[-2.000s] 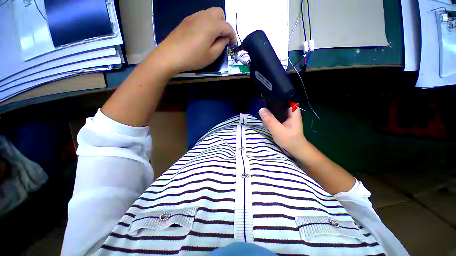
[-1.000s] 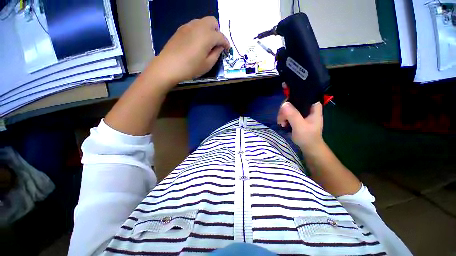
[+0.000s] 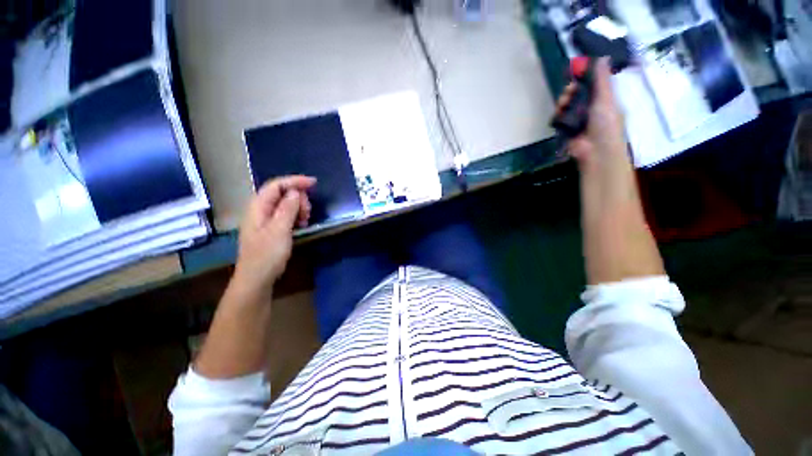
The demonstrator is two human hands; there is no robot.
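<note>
The panel assembly lies flat near the bench's front edge, with a dark panel point(image 3: 304, 160) on its left and a white panel point(image 3: 390, 134) on its right. A small circuit board point(image 3: 383, 194) with bits of green and black sits at the near edge of the white half. My left hand point(image 3: 275, 216) is over the dark panel's near left corner, fingers curled, with nothing seen in it. My right hand point(image 3: 595, 111) is far to the right, closed around the soldering gun point(image 3: 577, 100). The gun is blurred and its tip cannot be made out.
Stacked carrier sheets point(image 3: 107, 239) with dark and white panels stand at left. More carrier sheets point(image 3: 672, 120) lie at right, by the gun. A thin dark cable point(image 3: 436, 85) with a white connector crosses the beige board point(image 3: 294, 53). A dark object is at the far edge.
My right hand has carried the soldering gun away from the circuit board, far and to the right. My left hand has left the board and moved left and nearer. The view has shifted, showing more bench.
</note>
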